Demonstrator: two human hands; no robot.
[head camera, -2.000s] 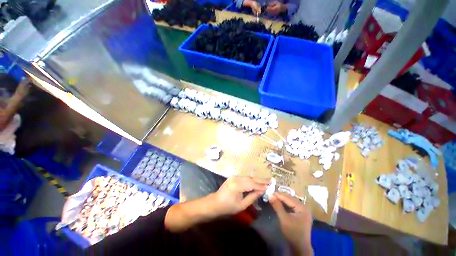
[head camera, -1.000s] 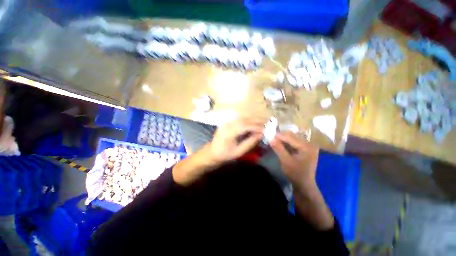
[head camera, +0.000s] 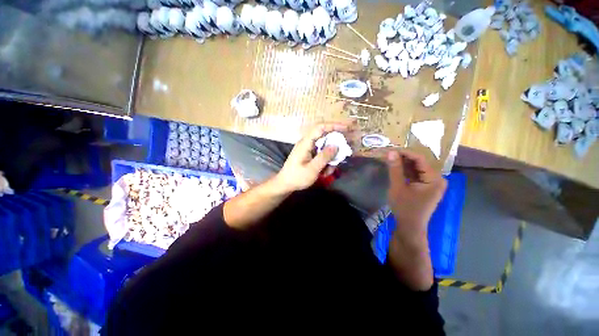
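My left hand (head camera: 307, 164) holds a white hollow shell (head camera: 333, 148) over the lap at the bench edge, with the thumb on its near side. My right hand (head camera: 414, 180) is to the right of it, apart from the shell, with thumb and index finger close together beside a small white oval dish (head camera: 376, 140). A thin pale line shows by its fingertips; I cannot tell if a stick is held. A second small dish (head camera: 353, 88) stands further back, with thin sticks (head camera: 369, 105) near it. A single white piece (head camera: 246, 104) lies to the left.
Rows of white pieces (head camera: 282, 23) line the back left. A white heap (head camera: 417, 42) is at back right, with a flat white triangle (head camera: 429, 135) nearer. Grey-white parts (head camera: 568, 105) and a yellow item (head camera: 482, 105) lie on bare wood. A parts crate (head camera: 177, 203) is below left.
The view has tilted down. Both hands were together at a white piece; now my right hand is away to the right, and the shell is in my left hand alone.
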